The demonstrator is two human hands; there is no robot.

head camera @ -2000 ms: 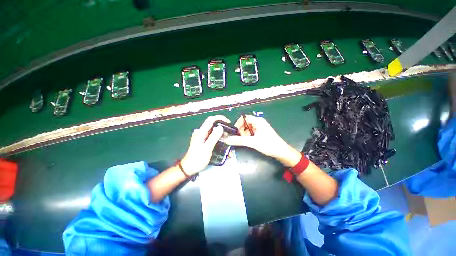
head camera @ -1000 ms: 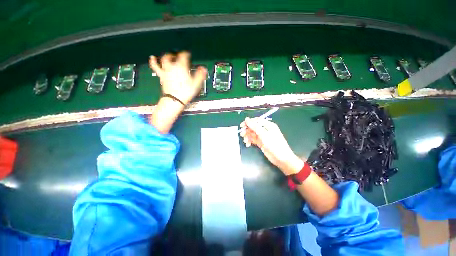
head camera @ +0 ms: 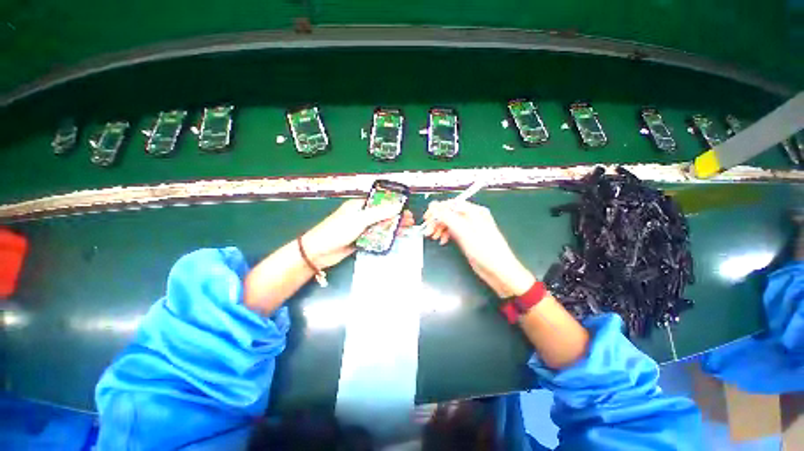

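My left hand (head camera: 342,231) holds a phone unit (head camera: 382,218) with a black frame and green board, tilted, above the upper end of the pale sheet (head camera: 381,326). My right hand (head camera: 460,231) is just right of the phone and holds a thin pale stick (head camera: 473,190) like a pen, its upper end pointing up and right. The stick's lower tip is near the phone's right side; I cannot tell if it touches. A big heap of black plastic parts (head camera: 621,251) lies on the bench to the right.
Several open phones (head camera: 387,134) lie spaced on the green belt, with tiny white pieces beside some. A worn cream edge strip (head camera: 264,188) divides belt and bench. A grey bar with a yellow end (head camera: 706,164) reaches in at right. A blue sleeve (head camera: 783,308) shows at the right edge.
My left hand was over the belt a second ago; it is now back over the bench, holding a phone unit. A phone lies on the belt near where it was. My right hand has barely moved.
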